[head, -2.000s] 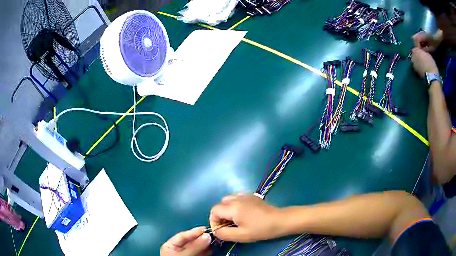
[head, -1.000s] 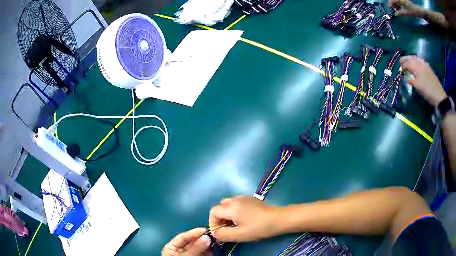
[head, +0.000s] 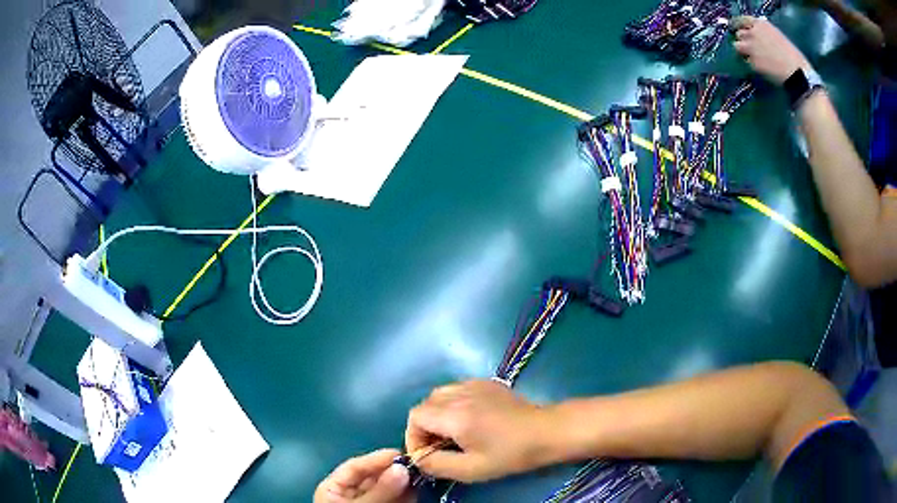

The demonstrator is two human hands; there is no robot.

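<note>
My left hand [head: 366, 478], cut off by the bottom edge, pinches a small dark connector housing [head: 405, 464]. My right hand [head: 482, 430] holds thin orange and dark wires [head: 429, 452] at the housing, the fingertips of both hands close together. A wire harness [head: 536, 329] with a dark plug at its far end lies beyond my right hand; its near end is hidden behind the hand. More harnesses [head: 615, 483] lie under and beside my right forearm at the bottom edge. The exact wire tips at the housing are too small to tell.
Harnesses with white bands [head: 679, 147] lie in a row across the yellow line. A coworker's arm [head: 826, 147] reaches to a harness pile [head: 679, 27]. A white fan [head: 254, 98], its cord [head: 287, 285], a paper sheet [head: 379, 128] and a blue-and-white box [head: 123, 408] stand or lie left.
The coworker's hand has moved from the harness row to the far pile. The row's harnesses have shifted left and closer together. My hands have barely moved.
</note>
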